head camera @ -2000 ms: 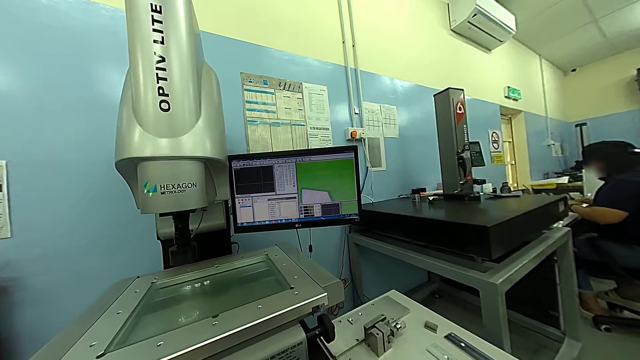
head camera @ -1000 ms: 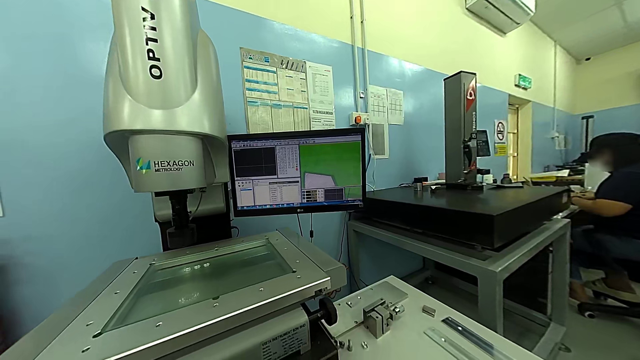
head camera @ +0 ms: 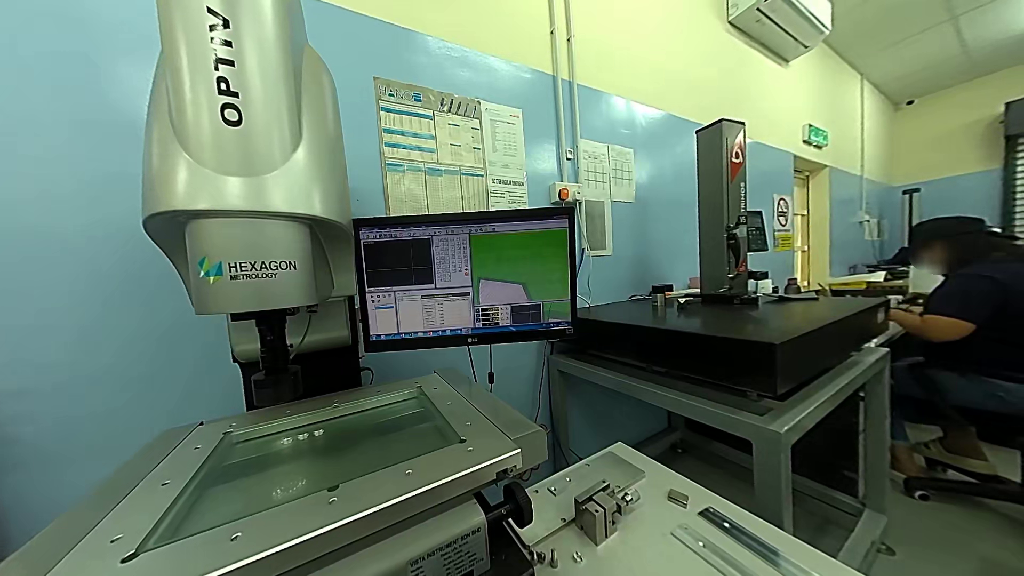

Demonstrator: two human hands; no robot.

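Neither my left hand nor my right hand shows in the head view. In front of me stands a Hexagon Optiv vision measuring machine point(head camera: 248, 264), its dark lens point(head camera: 274, 360) hanging above the rear of a glass stage point(head camera: 320, 456) in a metal frame. The glass carries a few small bright spots, either reflections or tiny parts. A black adjustment knob point(head camera: 518, 504) sticks out at the stage's right. Behind it, an LG monitor point(head camera: 468, 280) displays measuring software with a green area. On the white table to the right rests a small metal vise point(head camera: 600, 512).
Steel rules point(head camera: 744, 540), a small metal block point(head camera: 678, 498) and loose screws point(head camera: 554, 558) lie near the vise. A height gauge point(head camera: 722, 212) stands on a black surface plate point(head camera: 720, 336) with a grey steel frame. At the far right a person point(head camera: 968, 320) sits on a wheeled chair.
The view has shifted somewhat. The seated person's head and arms have moved slightly. Nothing on the stage or the white table has plainly changed.
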